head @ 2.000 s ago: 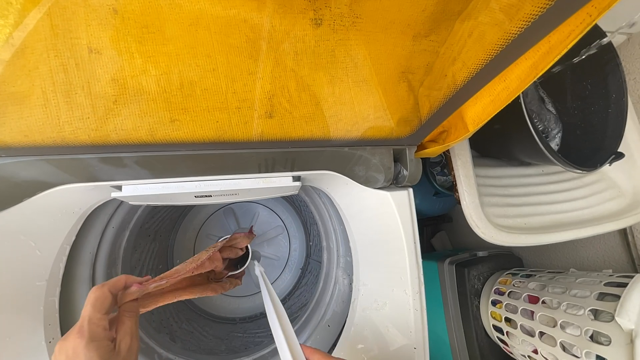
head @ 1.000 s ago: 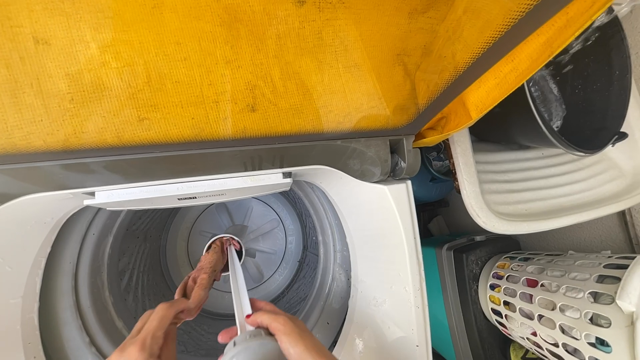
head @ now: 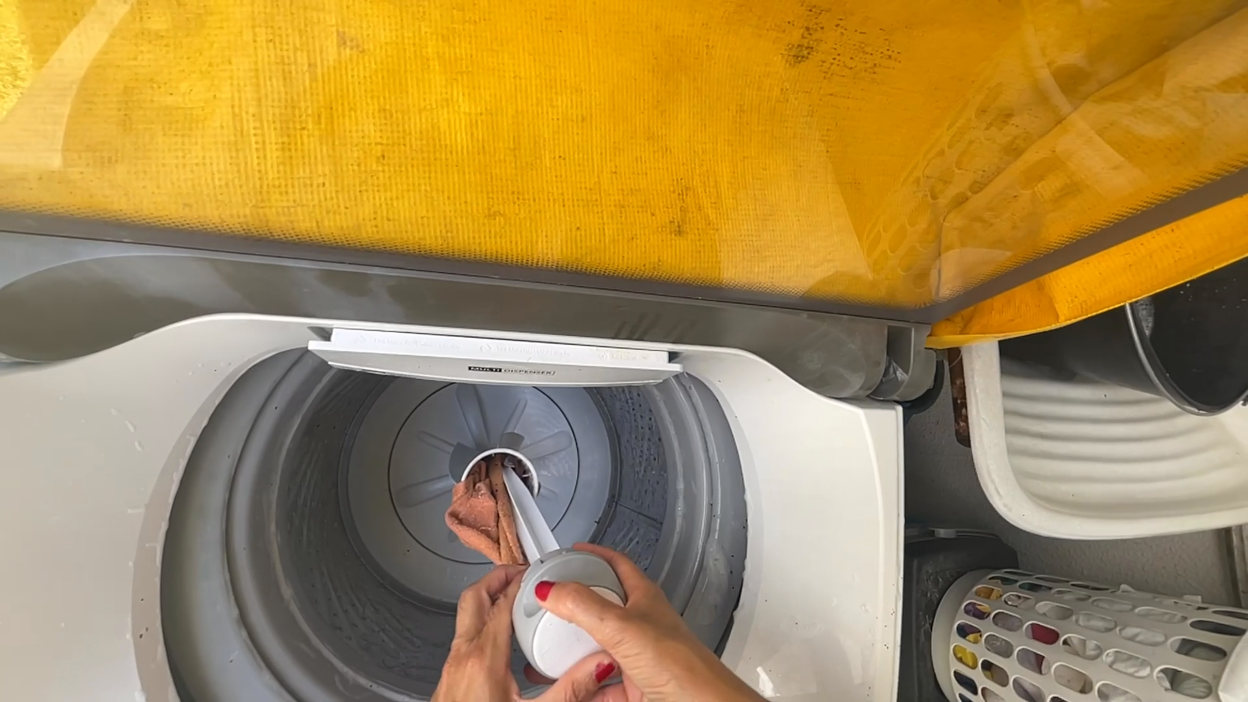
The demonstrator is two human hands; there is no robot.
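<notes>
Inside the drum of a top-loading washing machine (head: 322,526), my right hand (head: 634,624) grips the round grey-and-white head of a white plastic tool (head: 531,517) with a long, narrow shaft. The shaft's far end reaches into the round white-rimmed opening (head: 499,453) at the drum's centre. A reddish-brown cloth (head: 478,517) hangs partly out of that opening, to the left of the shaft. My left hand (head: 483,634) is beside the tool's head, at the cloth's near end; its fingertips are partly hidden, so its hold is unclear.
Above the drum is the dispenser drawer (head: 497,361), and behind it the raised lid (head: 487,146) with yellow fabric behind its clear panel. To the right are a white ribbed washboard basin (head: 1102,448), a black bucket (head: 1194,341) and a perforated white laundry basket (head: 1092,634) holding clothes.
My right hand has shifted onto the tool's round head. My left hand has drawn back from the central opening, where it was a second ago; the cloth now shows there.
</notes>
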